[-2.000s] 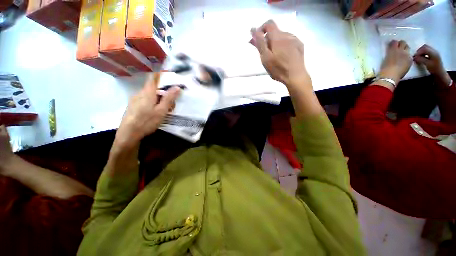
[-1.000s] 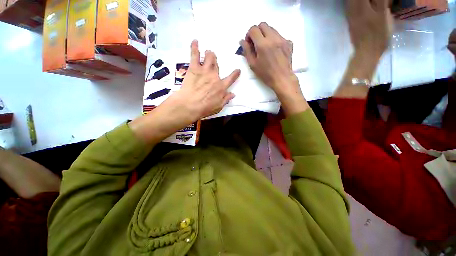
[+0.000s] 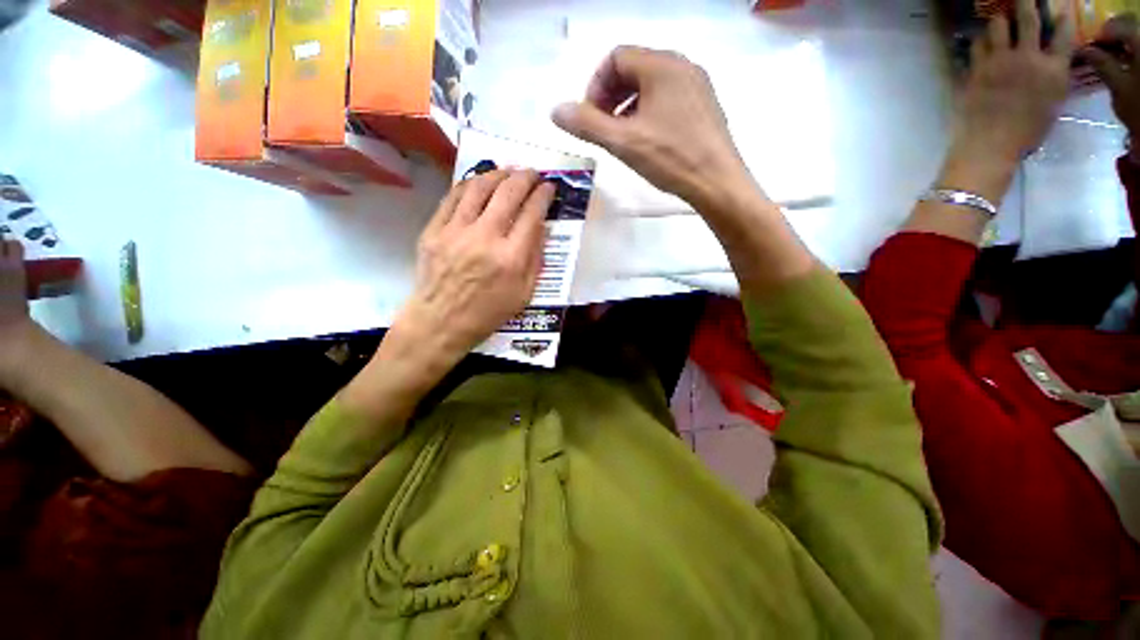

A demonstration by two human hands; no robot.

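A retail box (image 3: 563, 263), white with dark pictures and text, lies at the table's front edge, its near end reaching past the edge. My left hand (image 3: 481, 250) lies over its face and left side, fingers bent, holding it and hiding much of it. My right hand (image 3: 656, 125) is raised to the right of the box, clear of it, with thumb and index finger close together. Whether a tiny seal is between these fingertips cannot be told. Flat white sheets (image 3: 750, 156) lie on the white table beneath and beside my right hand.
Orange boxes (image 3: 313, 100) stand in a row at the back left. A thin yellow-green stick (image 3: 131, 294) lies at left. A neighbour's hand and arm (image 3: 19, 288) are at far left. A person in red sleeves (image 3: 925, 300) works at right, hands on dark boxes at the back.
The retail box now shows a text-covered face and lies more upright in view. My left hand has changed from spread to bent over it. My right hand has lifted off the sheets.
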